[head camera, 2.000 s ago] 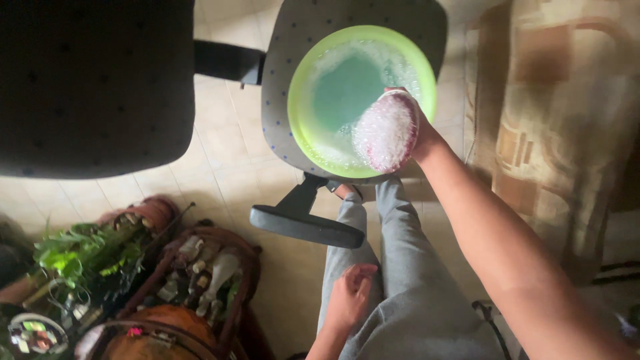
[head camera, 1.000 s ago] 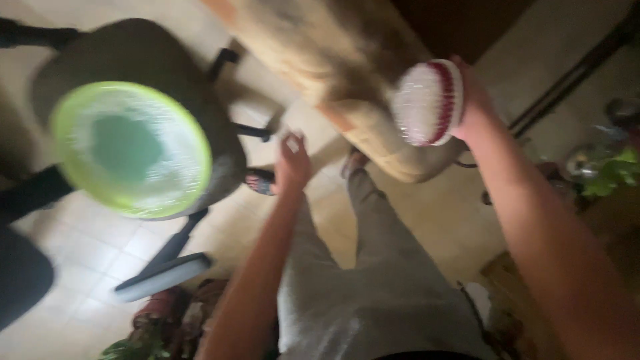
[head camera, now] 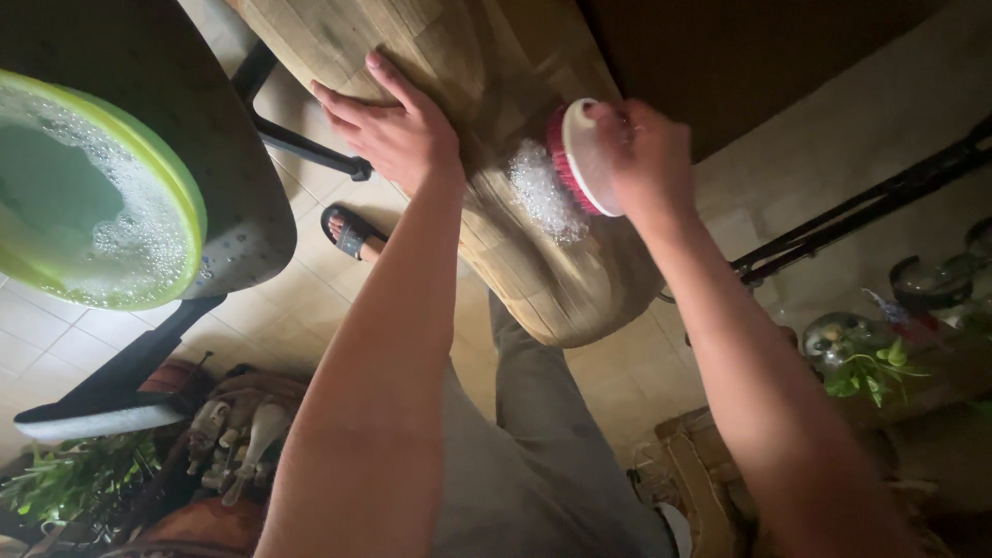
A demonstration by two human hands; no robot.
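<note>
A scrub brush [head camera: 590,159] with a white back and dark pink bristles is in my right hand [head camera: 647,159], its bristles facing left against or just by a heap of white suds [head camera: 545,194]. The suds lie on the fabric cover of a long padded cushion [head camera: 480,101], patterned in tan and brown. My left hand [head camera: 407,128] rests flat on the same cushion, left of the suds, fingers spread and holding nothing. At the left edge, a lime-green plastic basin [head camera: 194,201] of foamy water stands on a dark chair seat [head camera: 256,232].
A chair armrest [head camera: 101,418] juts out at the lower left, above potted plants [head camera: 85,477] and a basket of bottles and shells or similar items. Dark metal bars [head camera: 860,205] cross the right side, with glassware and a green plant [head camera: 876,372] below them. My sandalled foot [head camera: 353,232] is on the tiled floor.
The brush, held up with suds on its bristles a second ago, has come down to the cushion, where suds now lie. My left hand has moved onto the cushion. The view has turned from the basin.
</note>
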